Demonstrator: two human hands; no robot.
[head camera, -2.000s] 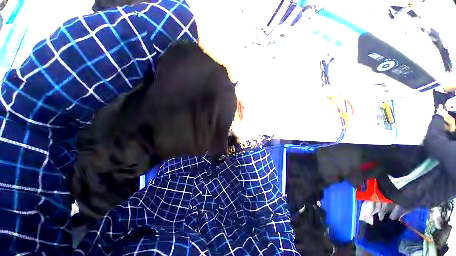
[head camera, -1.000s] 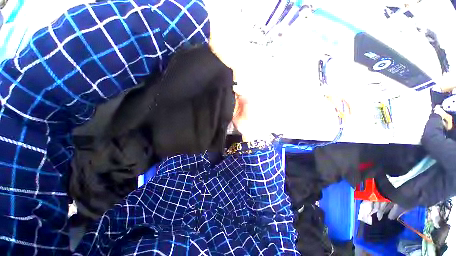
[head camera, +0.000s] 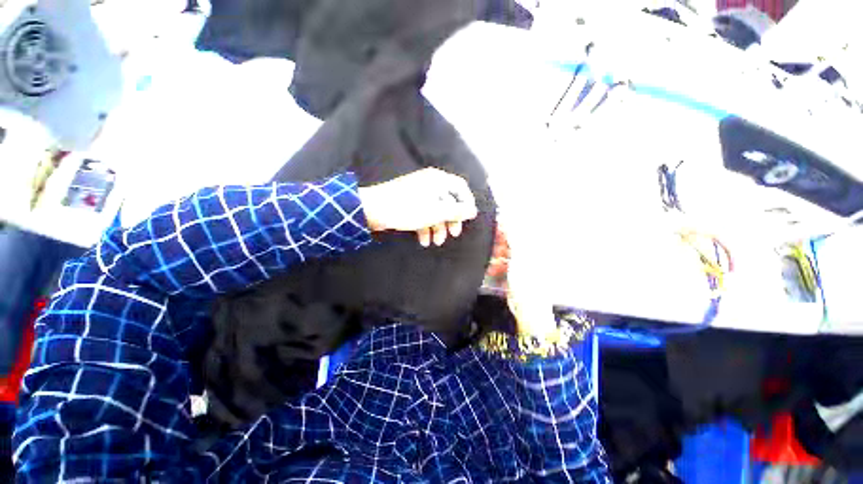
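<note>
A large black garment piece (head camera: 397, 274) lies over the table's front edge, runs up to the top of the view and hangs over my lap. My left hand (head camera: 421, 206) rests on top of it with curled fingers; a grip on the cloth cannot be made out. My right hand (head camera: 501, 260) is at the cloth's right edge, washed out by glare and partly hidden, so its fingers are unclear. The white sewing machine head (head camera: 653, 109) stands beyond to the right; its needle area cannot be made out.
Scissors (head camera: 712, 260) with orange and yellow handles lie right of my hands, with a small dark tool (head camera: 670, 185) behind. Yellowish items (head camera: 801, 269) sit in a recess. A blue bin (head camera: 712, 452) and a red one (head camera: 783, 440) stand below. A grey fan box (head camera: 43, 61) is upper left.
The view has shifted, showing more of the left side. My left forearm has lowered and my left hand has come into sight on the cloth. The cloth now stretches up across the table.
</note>
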